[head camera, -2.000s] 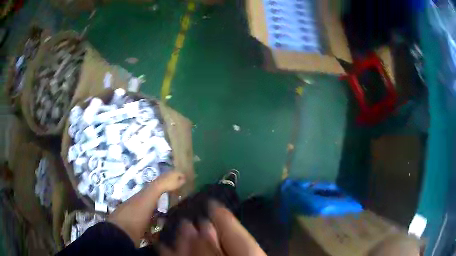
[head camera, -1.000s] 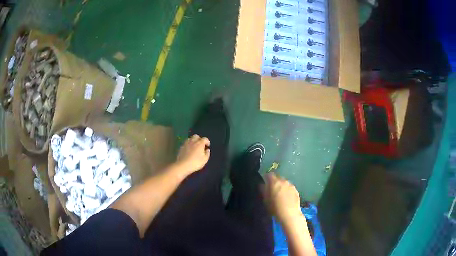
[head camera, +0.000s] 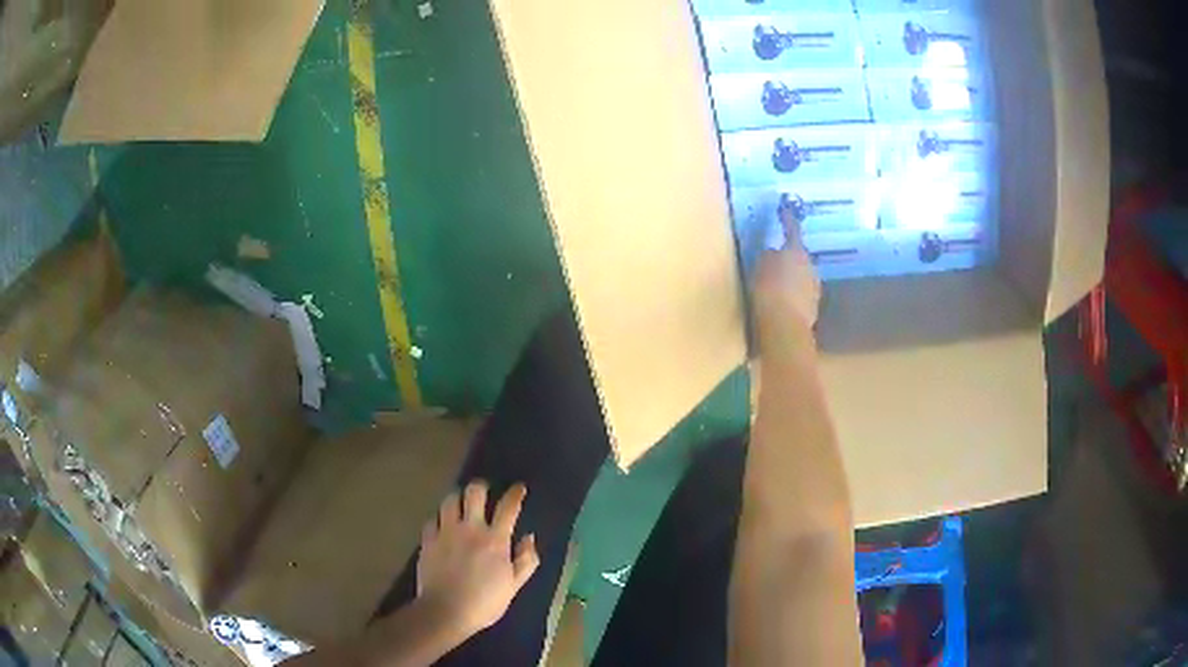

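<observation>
A large open shipping carton [head camera: 945, 437] stands in front of me on the right, holding rows of white-blue retail boxes [head camera: 834, 150] with a dark picture of a long-handled item. My right hand [head camera: 790, 280] reaches into the carton at its near left corner, fingers on the boxes; whether it grips one I cannot tell. My left hand [head camera: 476, 558] rests over my left thigh, palm down, fingers apart and empty.
A blue plastic stool [head camera: 912, 567] is under the carton's near side. A red stool [head camera: 1146, 378] stands at the right. Brown cartons [head camera: 169, 404] stand at the left. A yellow line [head camera: 379, 222] runs along the green floor.
The carton of boxes now appears much nearer. My right hand has moved forward into it. My left hand has opened and sits lower in view. The heap of white parts has left the view.
</observation>
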